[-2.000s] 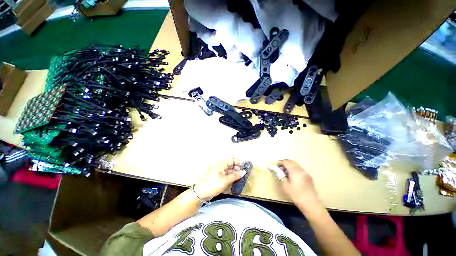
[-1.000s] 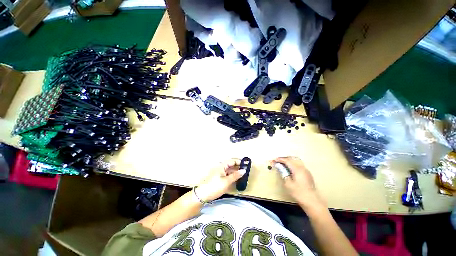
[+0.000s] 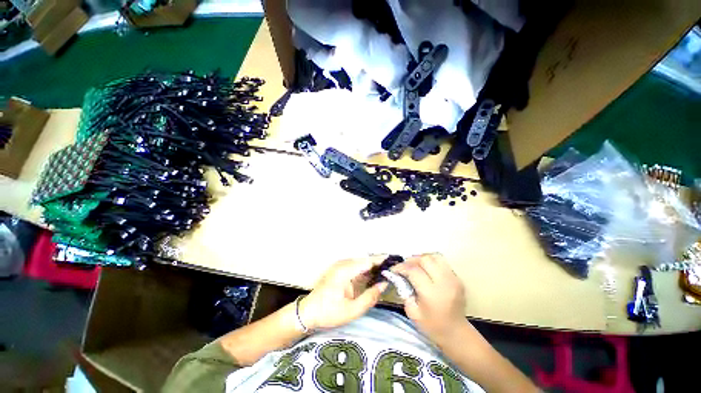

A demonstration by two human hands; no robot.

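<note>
A dark plastic housing [image 3: 387,265] is held near the table's front edge, mostly hidden by the fingers. My left hand [image 3: 343,290] grips it from the left. My right hand [image 3: 432,290] is against the housing from the right, with a white covering [image 3: 400,285] at its fingers. Whether the right fingers hold a small part is hidden. Loose tiny black pieces [image 3: 436,186] lie in a scattered pile on the tan tabletop. More dark housings [image 3: 353,170] lie just left of the pile.
A heap of black cables [image 3: 154,153] lies on green circuit boards at left. An open carton [image 3: 607,69] with white packing sheets [image 3: 330,115] and housings is at the back. A clear plastic bag [image 3: 599,199] and a small dark-blue tool [image 3: 642,295] are at right.
My right hand has moved left and now meets my left hand at the housing. The housing was upright and visible in the left hand; now fingers cover most of it.
</note>
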